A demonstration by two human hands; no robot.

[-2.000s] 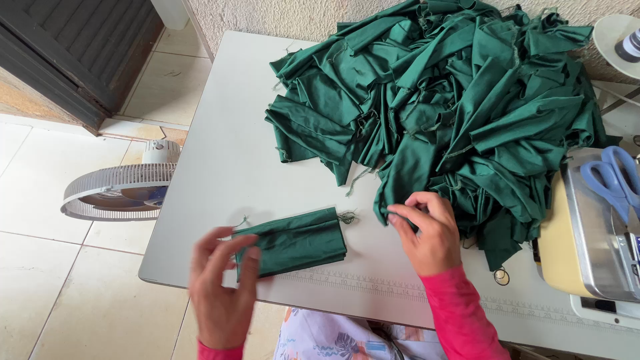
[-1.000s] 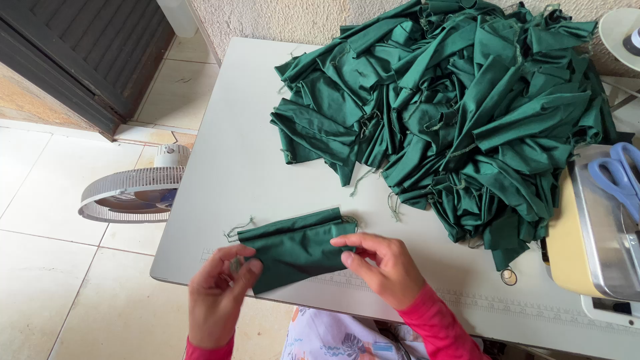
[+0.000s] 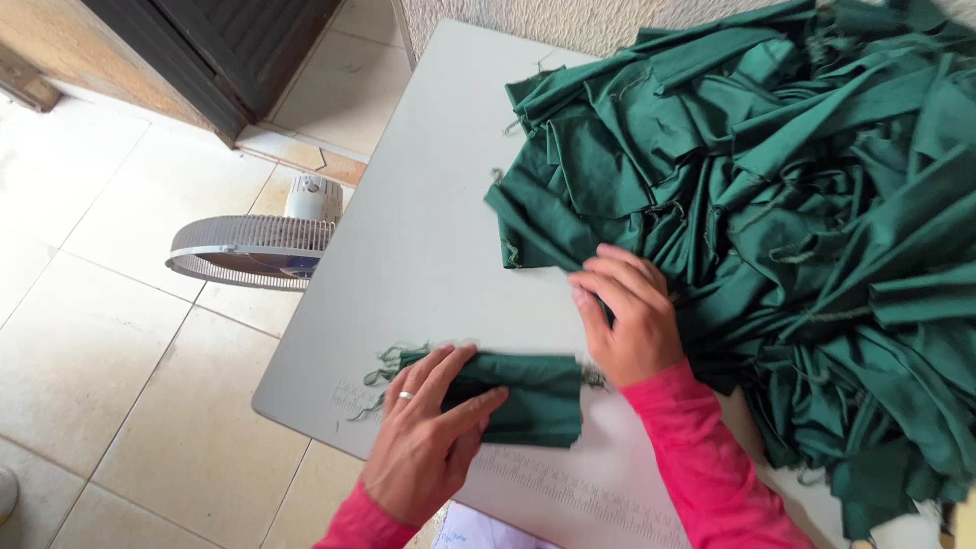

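A flat stack of green fabric pieces [image 3: 534,396] lies near the front edge of the white table, with loose threads at both short ends. My left hand [image 3: 438,415], a ring on one finger, rests palm down on the left part of this stack, fingers spread. A large tangled heap of green fabric [image 3: 762,175] covers the right side of the table. At its lower left edge, my right hand [image 3: 625,313] touches a strip of the heap with bent fingers; whether the fingertips pinch the cloth cannot be told, since they are partly hidden and blurred.
The white table [image 3: 396,229] has a printed ruler scale [image 3: 557,480] along its front edge. An electric fan [image 3: 252,248] stands on the tiled floor left of the table. A dark louvred door [image 3: 221,46] is at the upper left, a rough wall behind the table.
My right hand has moved from the small stack to the edge of the heap. My left hand now lies flat on the stack, where before it held the left end. The view has shifted.
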